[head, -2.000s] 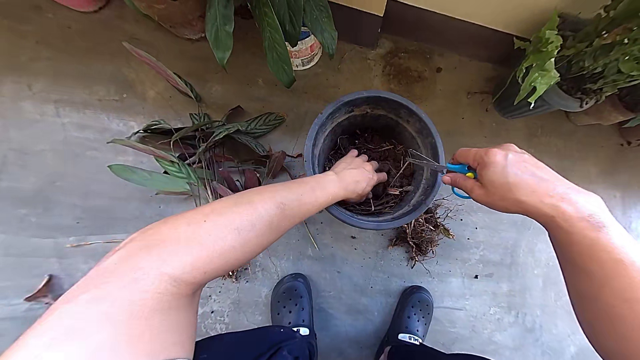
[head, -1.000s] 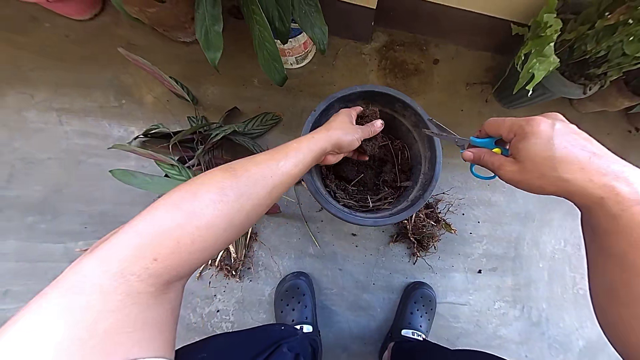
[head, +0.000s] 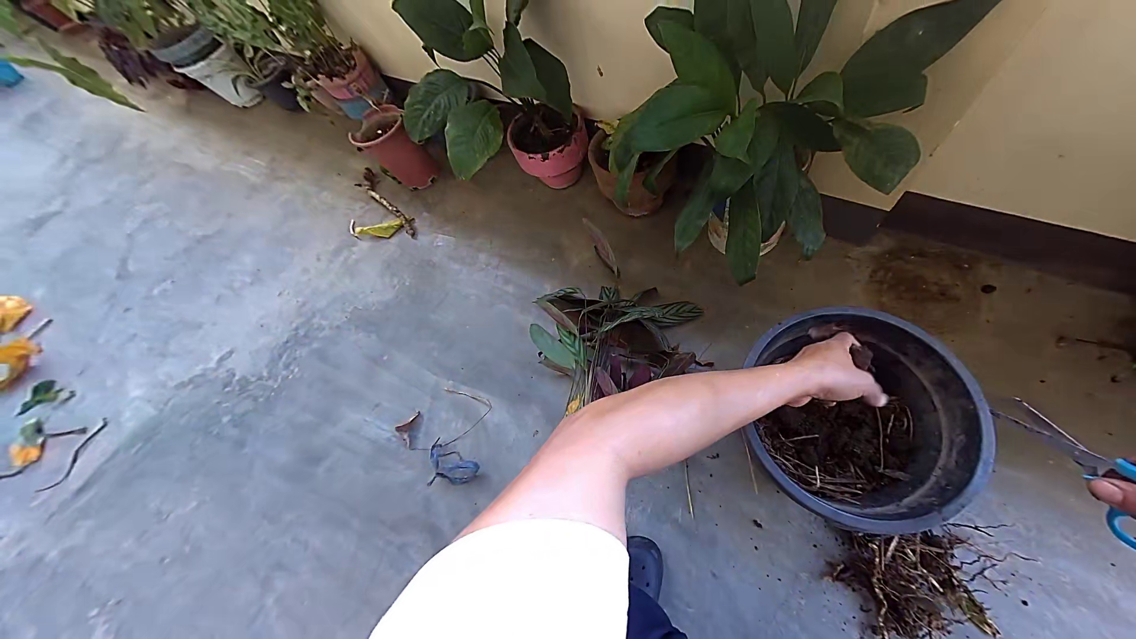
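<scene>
My left hand [head: 834, 371] is inside a dark plastic pot [head: 976, 444], over soil and dry roots [head: 834, 448]. A dark clump, perhaps soil, shows at its fingers; whether it is gripped is hard to tell. At the right edge my right hand [head: 1116, 493], mostly cut off by the frame, holds blue-handled scissors [head: 1087, 461], their blades parted beside the pot's rim. Cut leafy stems [head: 612, 342] lie on the floor left of the pot, partly behind my left arm. A tangle of roots [head: 914, 577] rests just below the pot.
Potted plants line the wall, among them a pink pot [head: 552, 155], a reddish pot [head: 398, 151] and a broad-leaved plant [head: 763, 115]. Blue string [head: 454, 466], a yellow leaf [head: 380, 229] and fallen leaves [head: 16, 355] lie on the concrete floor. My shoe [head: 645, 566] is below the pot.
The view has swung left, showing more of the floor and plants. My left hand stays at the pot, and my right hand still holds the scissors near its rim.
</scene>
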